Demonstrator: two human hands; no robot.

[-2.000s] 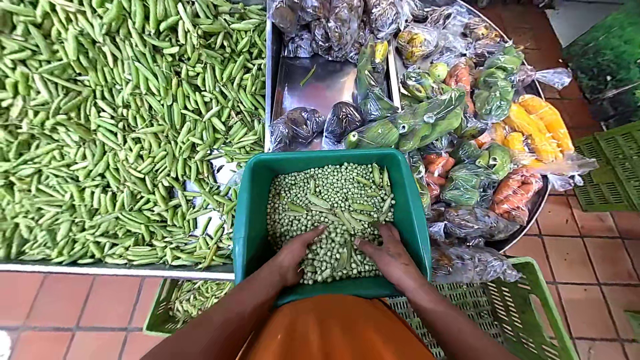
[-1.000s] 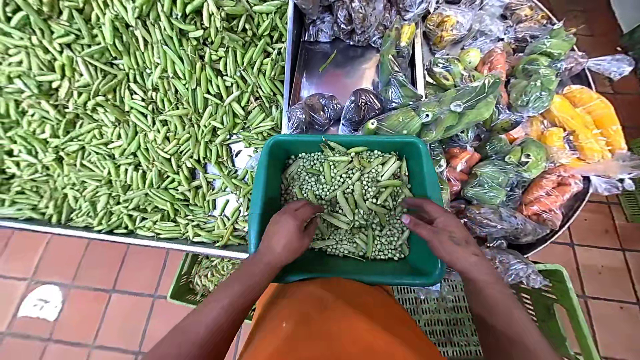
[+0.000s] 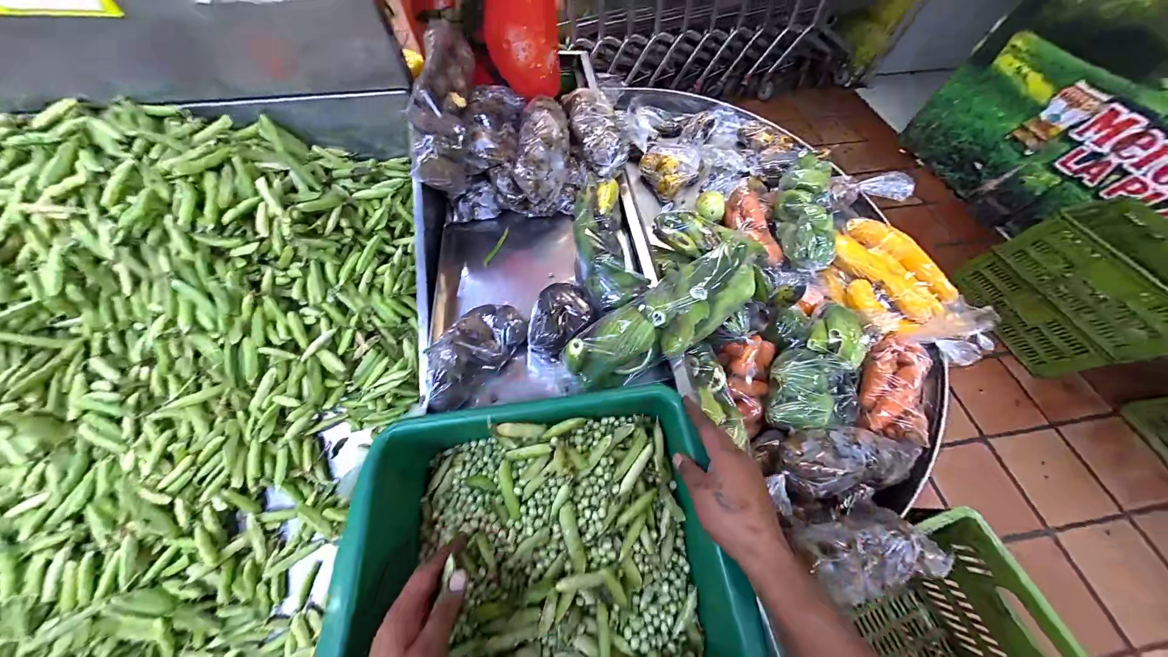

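A green plastic tub (image 3: 365,511) holds shelled peas (image 3: 547,488) with pea pods (image 3: 572,538) scattered over them. Inside its lower left part, my left hand (image 3: 424,602) touches the contents; a small pod seems to be at its fingertips. My right hand (image 3: 730,484) lies along the tub's right wall, fingers on the rim near the upper right corner and thumb over the inner edge. Whether it grips the rim is not clear. A large heap of pea pods (image 3: 182,365) spreads over the display to the left of the tub.
Behind the tub, a metal tray (image 3: 511,260) holds bagged dark produce (image 3: 479,342). Bagged green peppers (image 3: 630,338), carrots (image 3: 894,388) and yellow produce (image 3: 890,269) fill a round display at right. Green crates stand at lower right (image 3: 995,566) and far right (image 3: 1068,283) on the tiled floor.
The view has tilted up and moved nearer. My right hand has moved from over the peas to the tub's right rim. More pods lie on the peas than two seconds ago.
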